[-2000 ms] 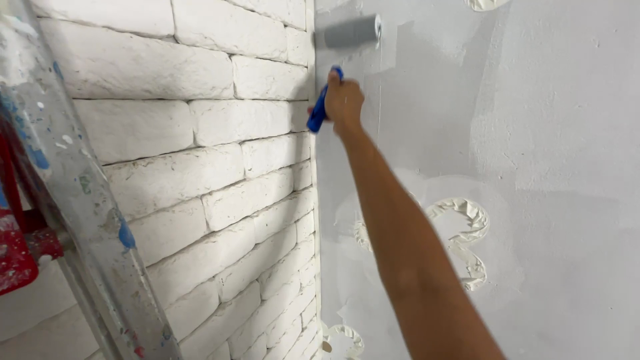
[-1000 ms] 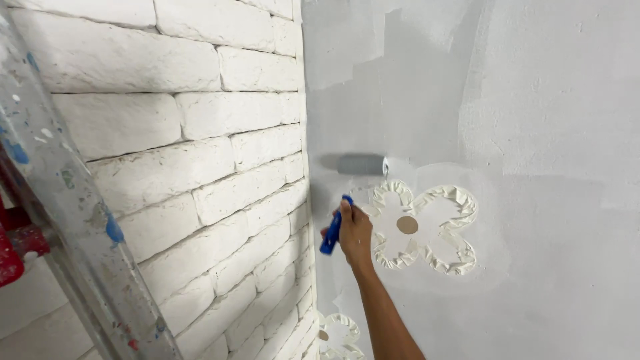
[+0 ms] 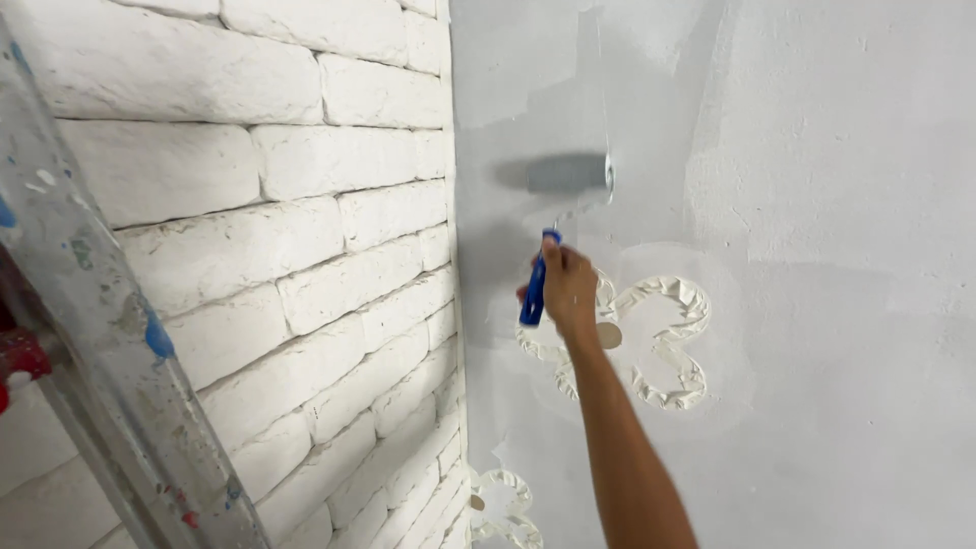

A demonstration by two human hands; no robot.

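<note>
My right hand [image 3: 570, 286] is closed around the blue handle [image 3: 536, 286] of a paint roller. The roller's grey, paint-covered sleeve [image 3: 568, 174] lies against the grey wall [image 3: 823, 343], near the corner with the white brick wall, and looks slightly blurred. Patches of darker and lighter grey paint surround it. A raised white plaster flower [image 3: 679, 305] with a beige round centre is on the wall just below and behind my hand and wrist, which hide part of it. My left hand is out of view.
On the left stands a paint-spattered metal ladder [image 3: 114, 290] with a red part [image 3: 23, 358] at its side. Behind it runs the white brick-textured wall [image 3: 335, 252]. A second plaster flower [image 3: 507, 499] sits low by the corner.
Two seconds ago the roller was high on the wall; one second ago it was down beside the larger flower's top. Now it is a little above that flower, still in my right hand.
</note>
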